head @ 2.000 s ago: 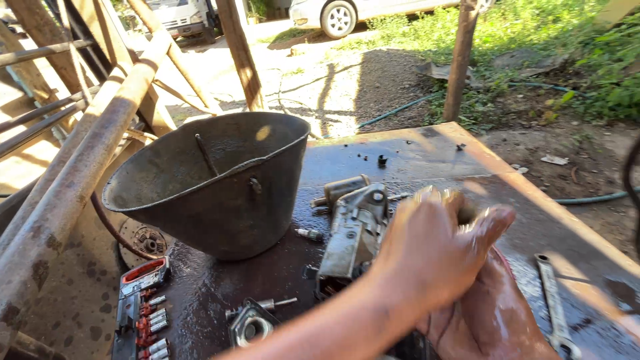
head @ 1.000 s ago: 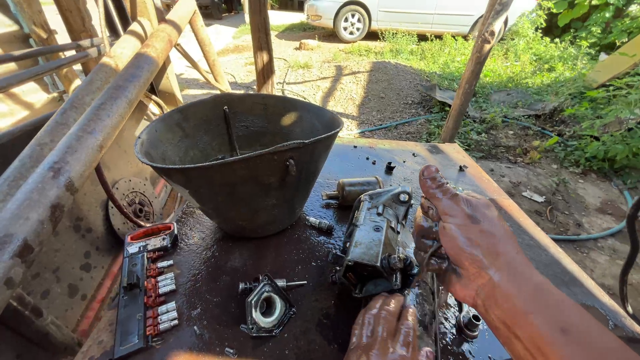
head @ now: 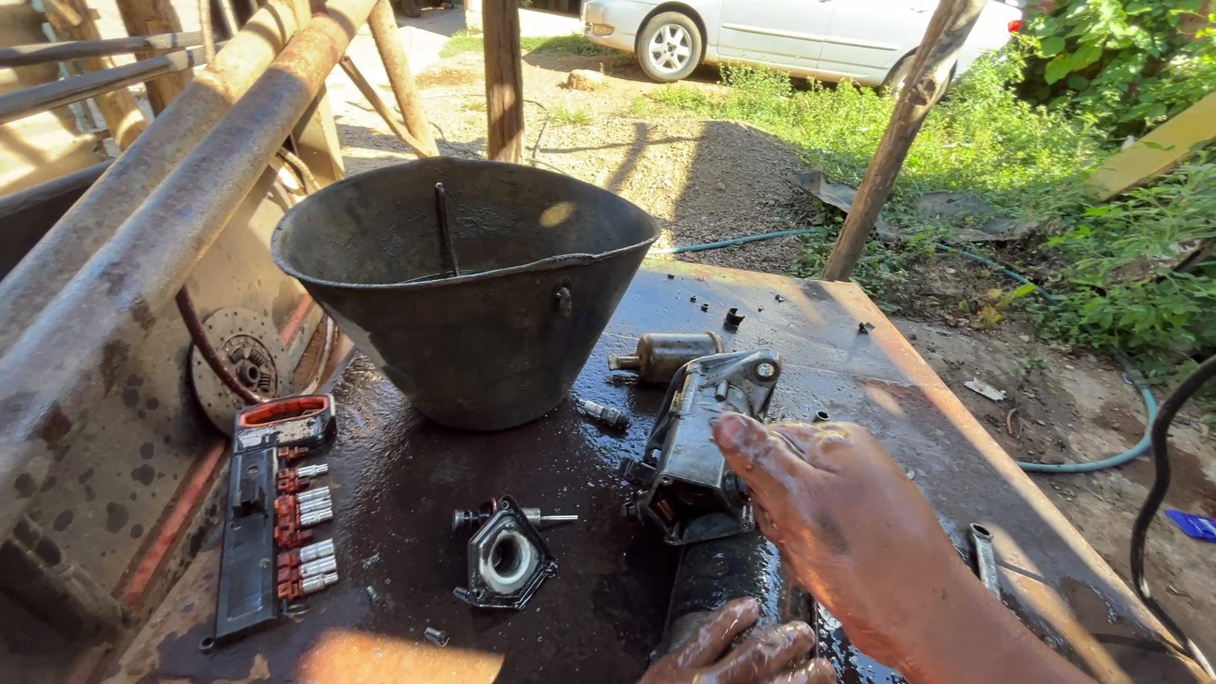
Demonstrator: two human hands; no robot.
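A greasy metal housing, part of a starter motor [head: 698,446], lies on the wet dark metal table. My right hand [head: 836,503] is at its right side, wet and oily, thumb raised over the housing; its fingertips are hidden. At the bottom edge my left hand [head: 746,646] rests its fingers on a dark cylindrical body [head: 722,570] just below the housing. To the left lie a pentagonal flange part [head: 508,556] and a thin metal shaft [head: 556,518] behind it. A cylindrical solenoid [head: 670,356] sits behind the housing, with a small metal fitting [head: 603,413] near it.
A large dark metal bucket [head: 475,332] stands at the table's back left. A socket holder [head: 247,541] with several sockets lies at the left, a wrench [head: 985,560] at the right. Small loose parts [head: 733,318] lie toward the back. Rusty pipes [head: 180,247] slant along the left.
My hands, together above the table two seconds ago, are now apart, with the left one low on the dark cylinder. The right hand has come lower beside the housing since one second ago.
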